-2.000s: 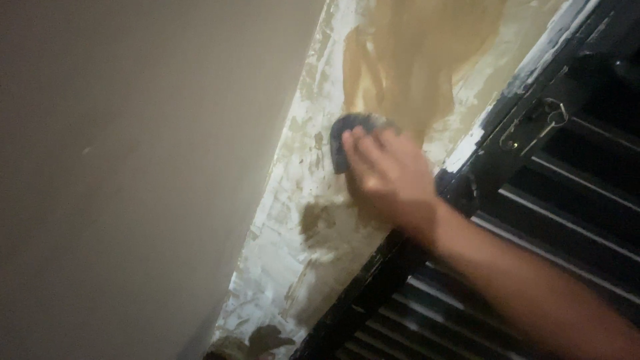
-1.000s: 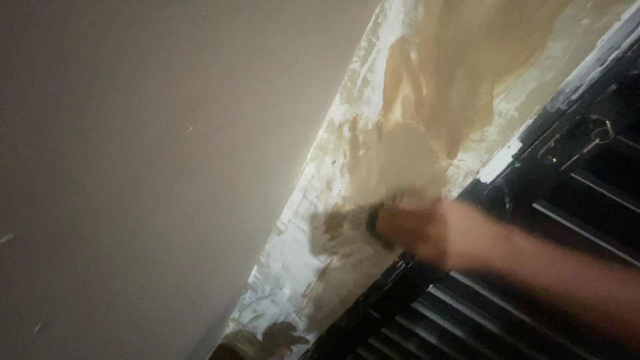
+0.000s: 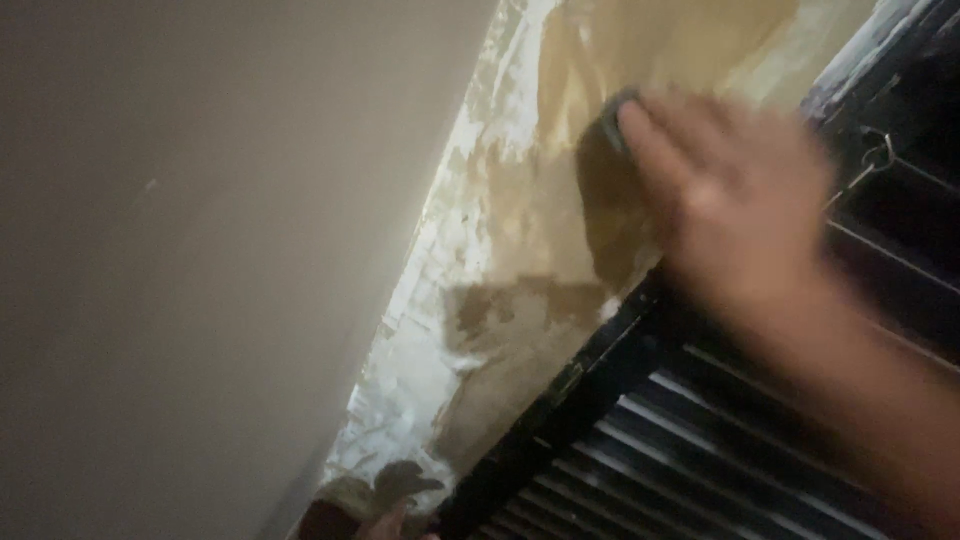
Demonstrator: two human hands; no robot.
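Observation:
My right hand (image 3: 739,180), blurred by motion, holds a dark pad or flat scraper (image 3: 619,124) under its fingertips against the upper part of a patchy wall strip (image 3: 525,217). White filler-like smears run along the strip's left side, and tan, damp-looking coating covers its middle and top. The hand casts a shadow beneath the pad. At the bottom edge, only some fingers of my left hand (image 3: 386,525) show, beside a dark reddish thing (image 3: 326,521) too dim to name. Whether those fingers grip it cannot be told.
A smooth grey-brown wall surface (image 3: 202,225) borders the strip on the left. To the right runs a black frame (image 3: 555,405) with a slatted black panel (image 3: 675,450). A bent metal wire or hook (image 3: 877,154) is on the panel's upper part.
My right hand first moved down the strip with the dark pad, then back up. Tan coating now covers more of the strip's middle. Left fingertips have come into view at the bottom.

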